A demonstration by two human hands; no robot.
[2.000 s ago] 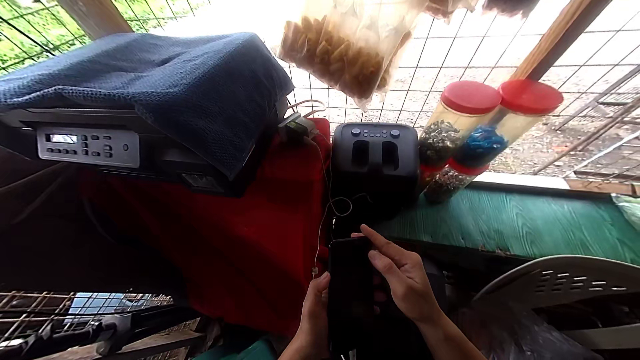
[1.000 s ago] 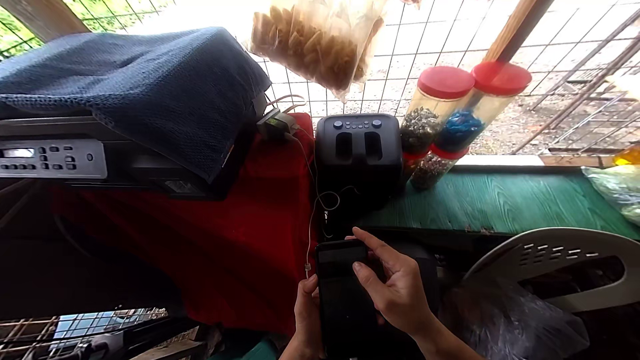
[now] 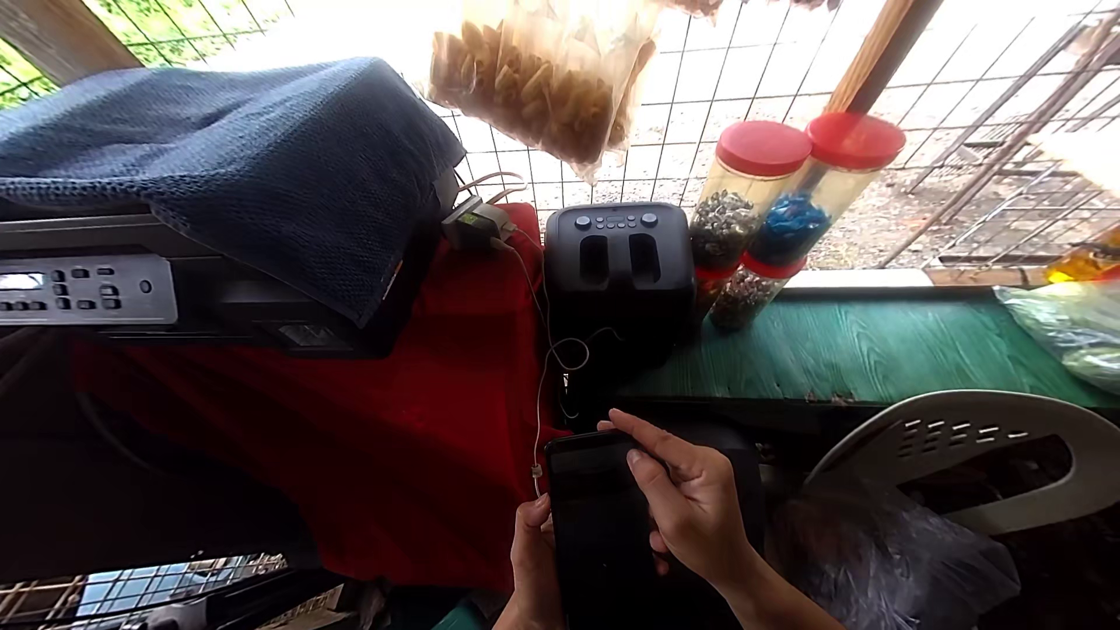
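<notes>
A dark tablet or large phone (image 3: 604,525) with a black screen lies low in the middle of the view. My left hand (image 3: 535,564) grips its left edge, thumb along the side. My right hand (image 3: 691,499) is at its upper right, index finger and thumb stretched over the top edge and screen; some fingers are hidden behind it. A thin white cable (image 3: 539,411) runs down beside the left edge from a plugged adapter (image 3: 477,219). Whether the cable joins the device cannot be told.
A printer (image 3: 87,289) under a blue cloth (image 3: 262,157) stands left on a red cloth (image 3: 420,394). Ahead is a black speaker-like box (image 3: 617,254). Red-lidded jars (image 3: 761,175) stand on a green wooden surface (image 3: 875,341). A pale plastic chair (image 3: 962,446) and clear plastic bag (image 3: 892,560) are at right.
Both hands stay at the device. The right thumb and index finger have shifted slightly over its upper part. The view has swung a little.
</notes>
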